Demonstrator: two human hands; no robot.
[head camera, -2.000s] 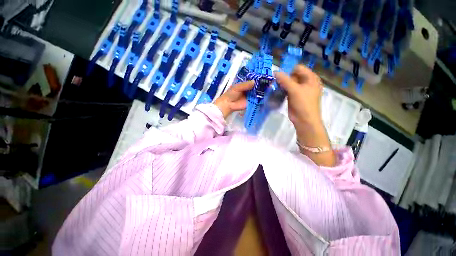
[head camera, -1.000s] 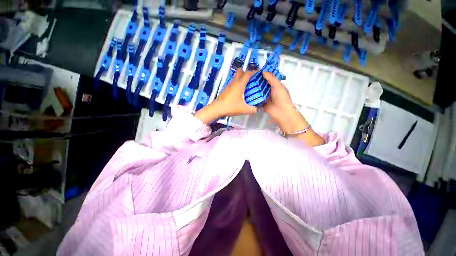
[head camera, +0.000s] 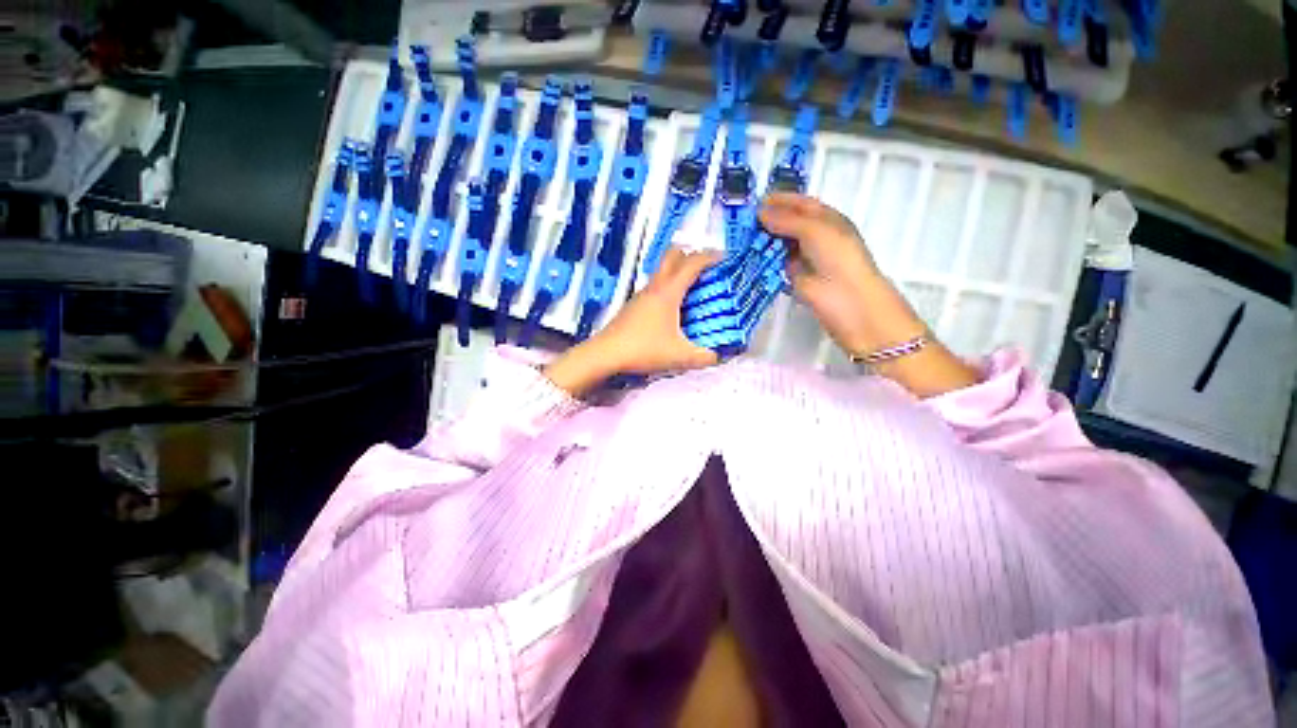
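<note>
My left hand (head camera: 647, 324) is closed around a bundle of blue watch straps (head camera: 735, 299), stacked side by side. My right hand (head camera: 825, 249) is at the upper right of the bundle, its fingertips by the lower edge of a blue watch (head camera: 788, 174) in the white tray (head camera: 910, 228). Whether it grips that watch or the bundle's edge I cannot tell. Two more face-up blue watches with dark squarish faces, one at the tray's left (head camera: 689, 177) and one beside it (head camera: 735, 185), lie in the tray's left slots.
A second white tray (head camera: 373, 107) at the left holds rows of blue watches face down. Behind are layered trays (head camera: 882, 57) with blue and black straps hanging out. At the right are a white-capped bottle (head camera: 1111, 225) and a white page (head camera: 1188, 356) with a dark pen (head camera: 1219, 347).
Three face-up watches now show in the tray's left slots. The bundle, upright and fanned two seconds ago, is now tilted low in my left hand. My right hand has moved slightly right since one second ago.
</note>
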